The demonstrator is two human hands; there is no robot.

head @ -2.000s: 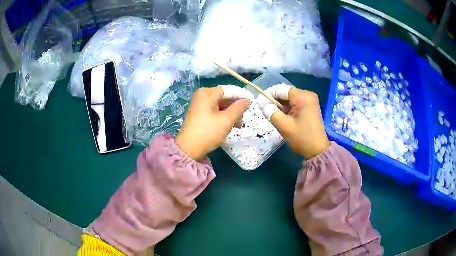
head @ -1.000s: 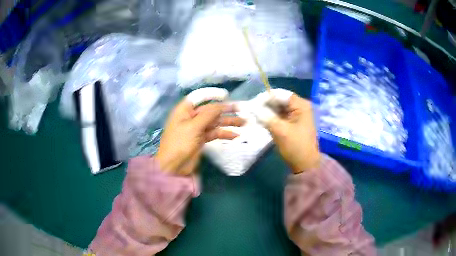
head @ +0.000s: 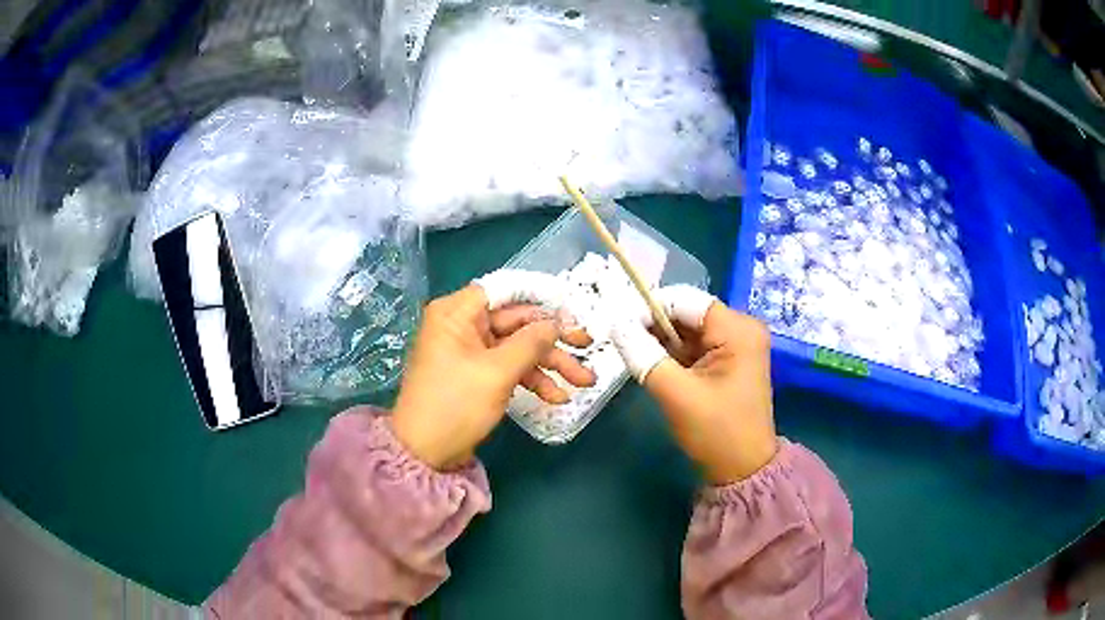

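My right hand (head: pixel 715 394), with white wraps on thumb and forefinger, grips a thin tan stick (head: pixel 612 252) that points up and left over the tub. A small white part may be between its wrapped fingertips, but it blends with the white behind. My left hand (head: pixel 461 382) is just left of it, fingers curled over the tub, forefinger wrapped white; whether it holds a tiny part cannot be told. Under both hands is a clear plastic tub (head: pixel 687 260) with small white parts (head: pixel 548 414) and a pale slip (head: pixel 642 251).
A smartphone (head: pixel 216 321) lies left, beside an open poly bag of clear parts (head: pixel 351 315). A large bag of white parts (head: pixel 545 109) is behind the tub. A small bag (head: pixel 67 260) is far left. Two blue bins, nearer (head: pixel 891 385) and second (head: pixel 1066 454), hold pieces at right.
The view has shifted, so bags, phone and bins sit further left. My hands have parted slightly, and the left fingers are less tightly pinched than two seconds ago. The stick stays in my right hand.
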